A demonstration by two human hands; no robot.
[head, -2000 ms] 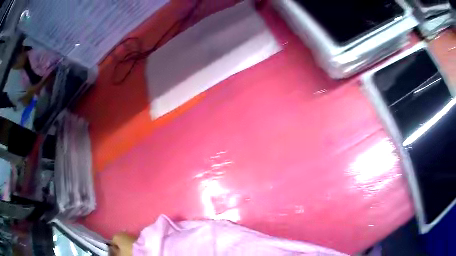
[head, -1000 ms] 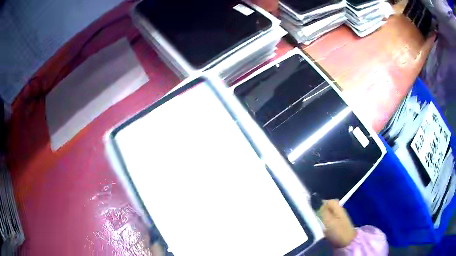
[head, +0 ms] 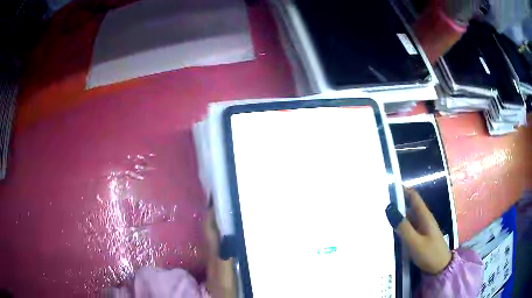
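A lit tablet (head: 309, 198) with a glowing white screen and dark bezel is held upright in front of me; a small green mark shows low on the screen. My left hand (head: 220, 256) grips its left edge, with a black cap on the thumb. My right hand (head: 421, 233) grips its right edge, also with a black-capped thumb on the bezel. The fingers behind the tablet are hidden. A whitish layered edge sticks out at its left side. A dark tablet (head: 423, 152) lies on the bench, partly covered by the held tablet.
A stack of dark tablets (head: 361, 43) stands behind the held one. More stacked tablets (head: 478, 70) are at the far right. A white sheet (head: 175, 35) lies at the back left on the pink-red mat (head: 76, 151). A blue bin (head: 513, 233) with a marked label is at the lower right.
The lit tablet, absent from the first view, has turned from slanted to nearly straight. The view has shifted, so the dark tablet is more covered. Both hands now show on its edges.
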